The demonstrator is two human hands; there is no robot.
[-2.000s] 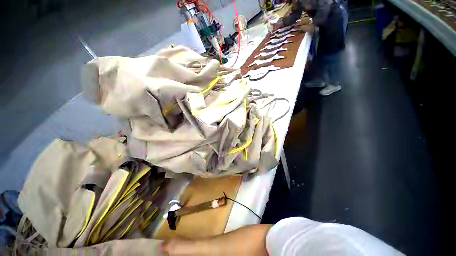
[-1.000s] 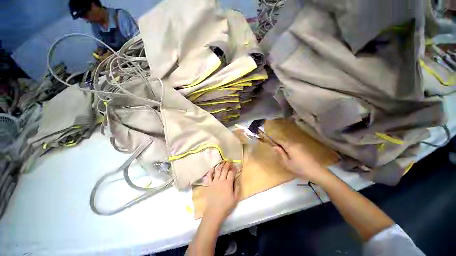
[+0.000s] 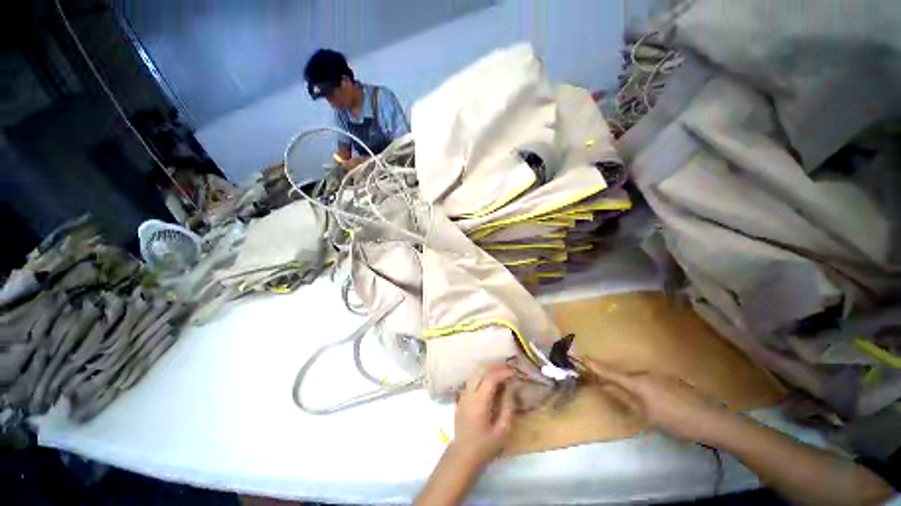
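A beige bag body [image 3: 472, 296] with a yellow strip along its edge lies partly on the tan board [image 3: 642, 326]. My left hand [image 3: 486, 405] is at its near edge; the fingers are bent against the fabric. My right hand [image 3: 647, 395] is closed around the handle of a hammer [image 3: 561, 352]. The dark hammer head is blurred and lies over or just above the bag's yellow-edged corner, beside a small white piece [image 3: 555, 371]. Whether the head touches the fabric cannot be told.
A stack of bag bodies [image 3: 494, 138] stands behind the work. Looped straps [image 3: 341, 405] lie at its left. A tall crumpled heap [image 3: 771, 208] is on the right. More piles [image 3: 89, 316] lie far left. A person [image 3: 361, 104] sits beyond the table.
The view has turned left from the aisle to the bench. Since one second ago, the hammer head has moved from the board's back edge to the bag's corner, near my left hand.
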